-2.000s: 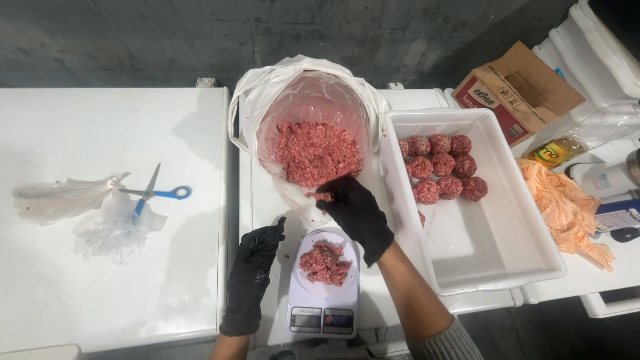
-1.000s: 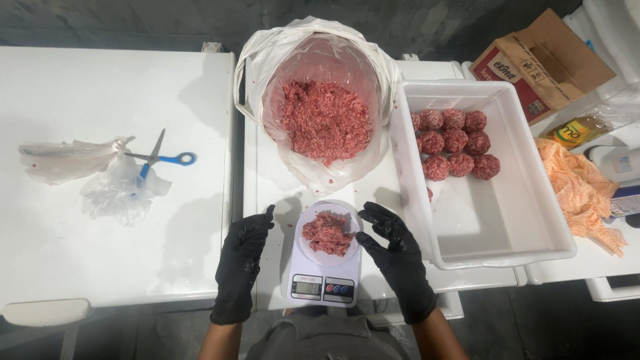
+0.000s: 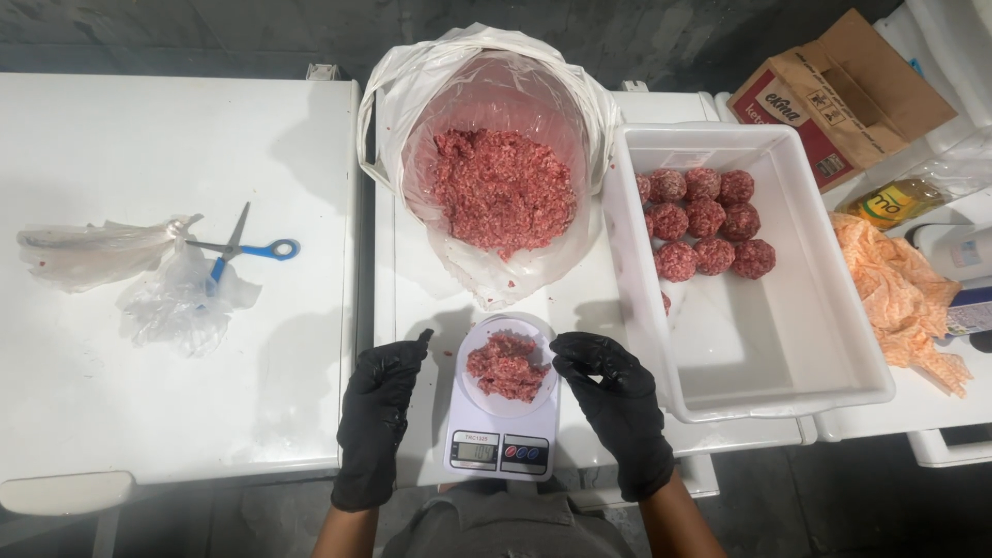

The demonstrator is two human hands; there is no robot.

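A clump of ground meat point(image 3: 508, 366) lies on the round plate of a white digital kitchen scale point(image 3: 459, 418), whose display shows digits. My left hand point(image 3: 377, 415), in a black glove, is just left of the scale and holds nothing. On the scale's right side, my gloved right hand point(image 3: 616, 407) is empty, its fingertips close to the plate's edge. Beyond the scale, a white plastic bag point(image 3: 480, 46) lies open around a large mass of ground meat point(image 3: 504, 186). To the right, several meatballs point(image 3: 704, 218) sit in rows in a white plastic tub point(image 3: 845, 310).
On the left table, blue-handled scissors point(image 3: 232, 249) lie over crumpled clear plastic point(image 3: 182, 306) beside another plastic bag point(image 3: 93, 252). Right of the tub are an open cardboard box point(image 3: 837, 101), a bottle of yellow oil point(image 3: 895, 203) and an orange cloth point(image 3: 887, 287).
My right hand has moved from the bag's near edge to the scale's right side and let go of the bit of meat it held there. My left hand has stayed left of the scale.
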